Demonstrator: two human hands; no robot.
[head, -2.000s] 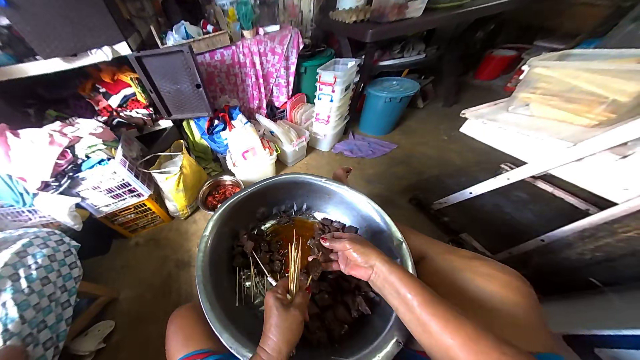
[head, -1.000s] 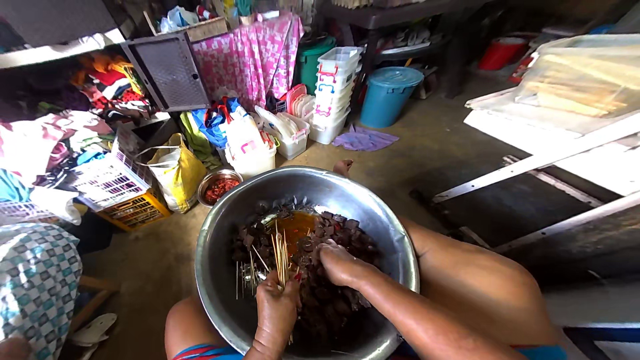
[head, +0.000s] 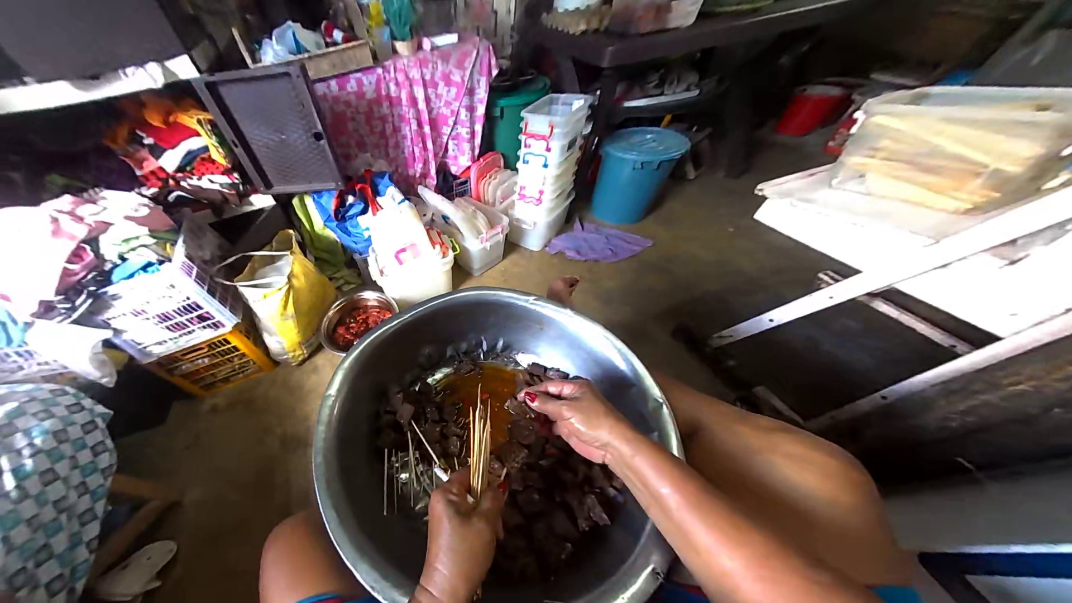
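A large metal basin (head: 624,347) sits between my legs, with dark brown chunks, perhaps meat, (head: 544,502) and orange-brown liquid (head: 481,394) in it. My left hand (head: 463,523), over the basin's near left part, is closed around a bundle of thin wooden skewers (head: 479,444) that point up and away. More thin sticks lie among the chunks to its left. My right hand (head: 578,414) is above the chunks right of the liquid, its thumb and fingertips pinched on a small dark chunk (head: 521,408).
Beyond the basin's left rim stands a metal bowl of red food (head: 358,322), beside a yellow bag (head: 289,297). Stacked plastic containers (head: 548,167), a lidded blue bin (head: 639,176) and a purple cloth (head: 599,242) are farther back. A white table (head: 888,239) stands at right.
My right hand was down among the chunks one second ago; it is now raised, with a chunk at its fingertips. My left hand keeps hold of the skewers.
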